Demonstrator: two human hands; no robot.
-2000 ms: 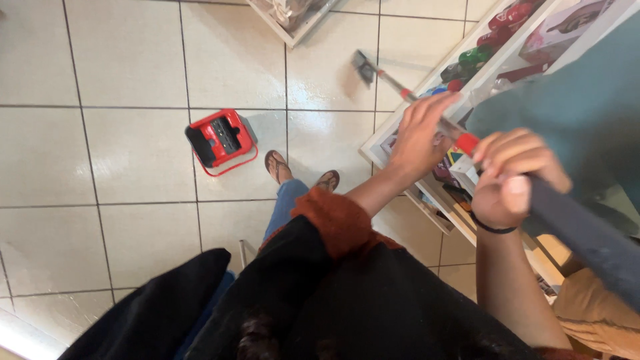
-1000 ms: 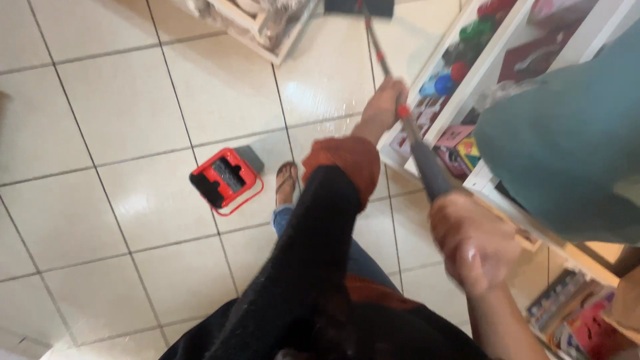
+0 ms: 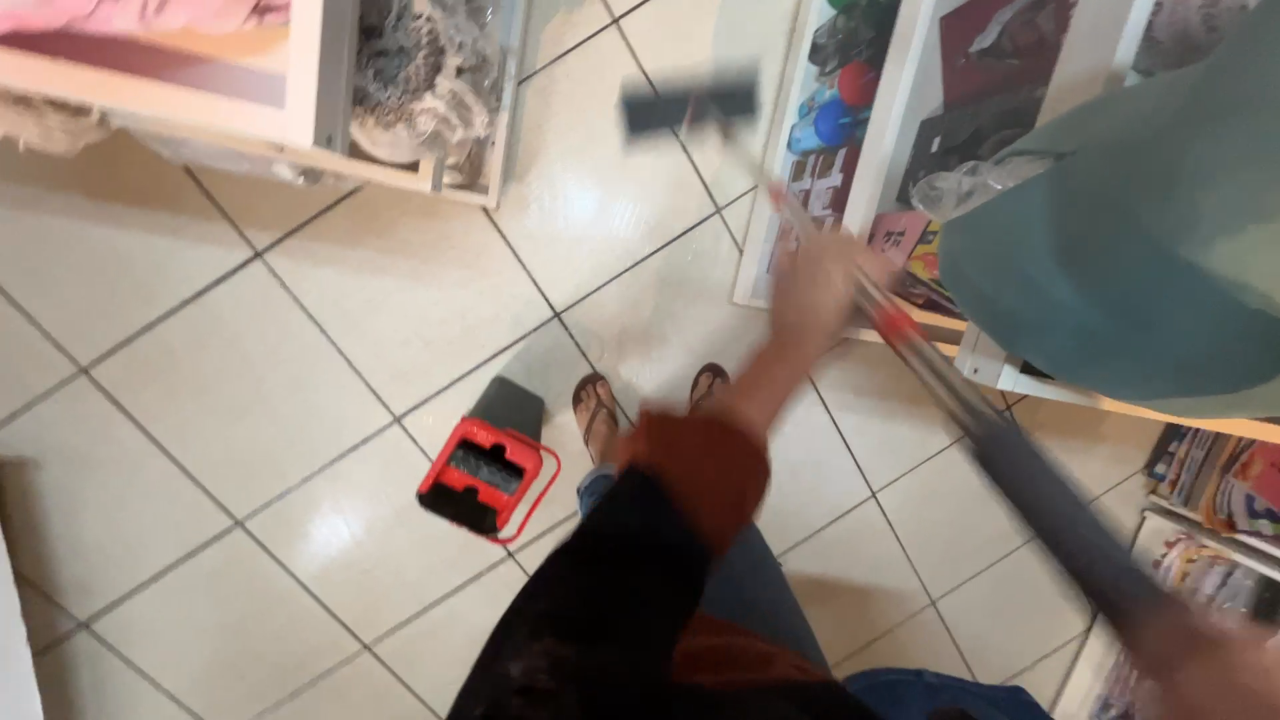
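A flat mop with a long handle (image 3: pixel 1045 510) runs from the lower right up to its dark flat head (image 3: pixel 690 103), blurred, over the tiled floor. My left hand (image 3: pixel 820 290) is closed around the thin metal part of the handle, just above a red collar. My right hand (image 3: pixel 1215 665), blurred and partly cut off by the frame's lower right edge, grips the grey end of the handle. A red and black mop bucket (image 3: pixel 487 470) with a red carrying handle stands on the floor, left of my feet in sandals.
A white shelf unit (image 3: pixel 862 200) with bottles and packs stands at the right, partly behind a blue-green cloth-like thing (image 3: pixel 1110 240). A white-framed case (image 3: pixel 400 180) juts in at upper left. Books or magazines (image 3: pixel 1225 480) fill lower right shelves. The tiles look wet near the mop.
My right hand has moved down and right toward the frame's edge, still on the handle. The view has shifted and turned, with more of the upper left case in sight.
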